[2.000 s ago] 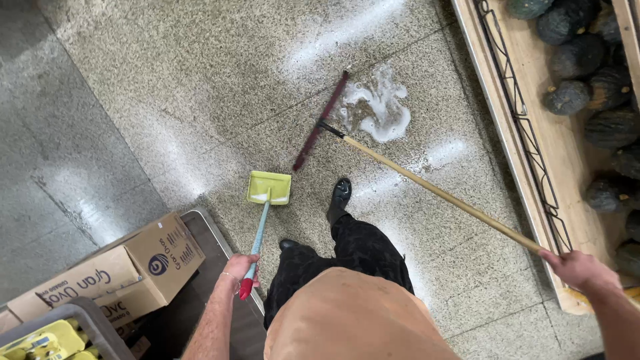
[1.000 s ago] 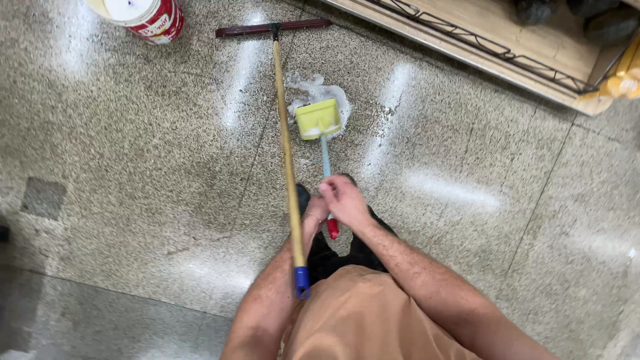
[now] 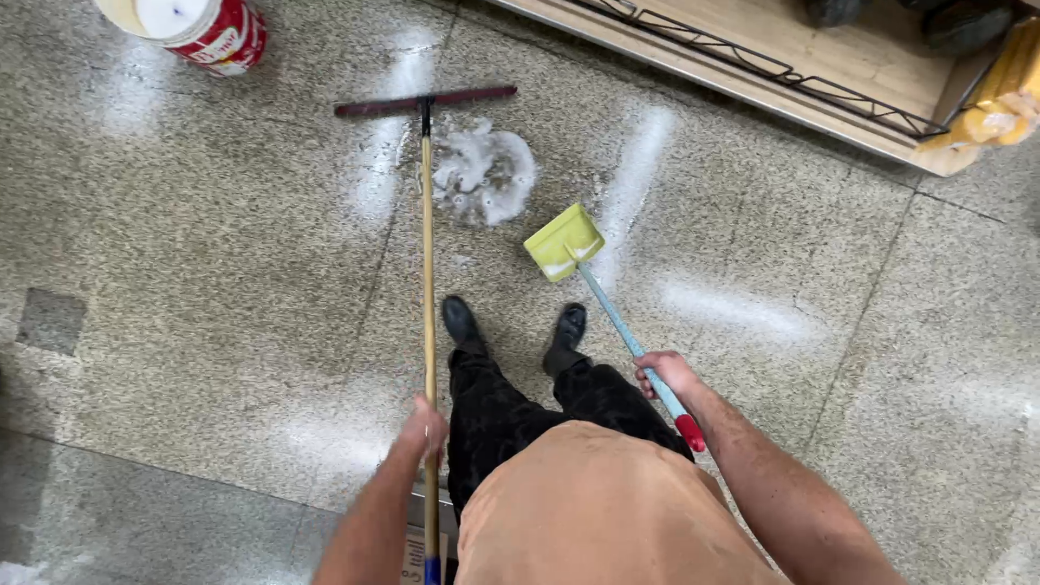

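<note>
My left hand (image 3: 424,429) is closed round the wooden handle of a floor squeegee (image 3: 428,268), whose dark red blade lies across the floor ahead. My right hand (image 3: 668,375) grips the light blue handle of a yellow-green dustpan (image 3: 566,242), just above its red end. Some white foam lies in the pan, which is tilted to one side near my right boot. A puddle of white suds (image 3: 485,172) spreads on the speckled floor, right of the squeegee's handle and just below its blade.
A red and white bucket (image 3: 230,45) holding whitish liquid stands at the upper left. A low wooden display shelf (image 3: 731,77) with a black wire rail and dark green squashes runs along the upper right. Yellow wrapped goods (image 3: 999,93) sit at its corner. Part of a cardboard box shows at the bottom.
The squeegee has passed from my right hand to my left, and the dustpan from left to right. Since one second ago the dustpan has moved right, off the suds. The view has turned.
</note>
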